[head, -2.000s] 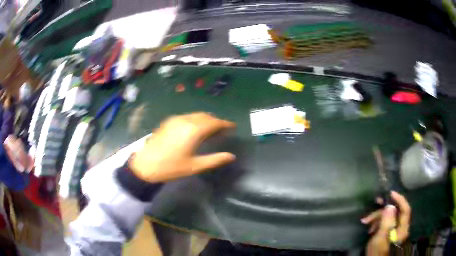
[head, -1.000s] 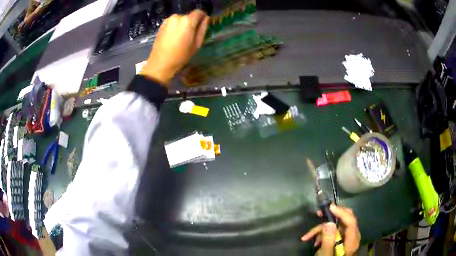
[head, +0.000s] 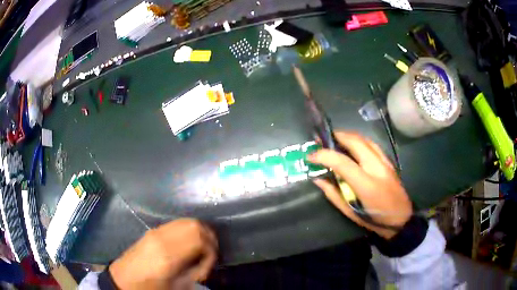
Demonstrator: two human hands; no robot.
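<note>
A strip of several small green boards with pale pads (head: 272,169) lies on the dark green mat in front of me. My right hand (head: 365,184) is shut on the soldering iron (head: 320,116), its tip pointing up and left, and its fingertips touch the strip's right end. My left hand (head: 170,254) is at the lower left, curled and blurred; its fingertips are hidden, so I cannot tell if it holds anything. A small stack of white LCD modules (head: 190,110) with orange tabs lies beyond the strip.
The tip cleaner pot (head: 416,110) stands at right, with tweezers (head: 387,127) beside it and a lime-green driver (head: 492,127) further right. Finished strips (head: 68,218) and blue-handled cutters (head: 37,161) are at left. A yellow label (head: 200,55) lies near the mat's back edge.
My left hand has come back from the rear shelf to the front left. A green board strip now lies on the mat. My right hand with the iron has moved in to its right end.
</note>
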